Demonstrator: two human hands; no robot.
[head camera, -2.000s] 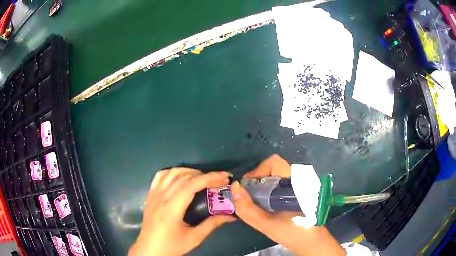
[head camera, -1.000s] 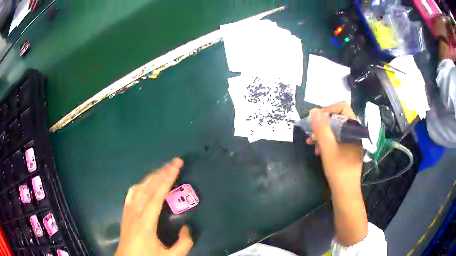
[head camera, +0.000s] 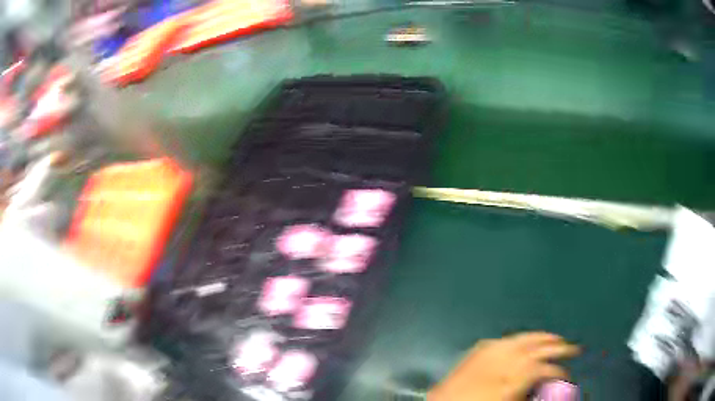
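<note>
The view is strongly blurred. My left hand (head camera: 506, 370) is low, right of centre, its fingers reaching right. A pink housing (head camera: 557, 391) shows just below its fingertips, cut off by the bottom edge; whether the fingers grip it cannot be told. A blurred skin-toned patch at the lower right edge looks like part of my right hand (head camera: 688, 381), beside the dabbed white paper (head camera: 671, 323). What it holds cannot be made out; no syringe is discernible. The black blister tray (head camera: 337, 141) fills the centre left, with several pink housings (head camera: 323, 312) in its lower pockets.
A bright orange-red tray (head camera: 125, 215) lies left of the black tray, with more orange-red things (head camera: 227, 25) at the upper left. The cream edge strip (head camera: 541, 205) runs right from the black tray. A small object (head camera: 408, 35) lies on the green surface at the top.
The view has swung left, bringing the black tray to the centre and orange-red trays into view. The dabbed paper is now at the right edge. The syringe is no longer discernible.
</note>
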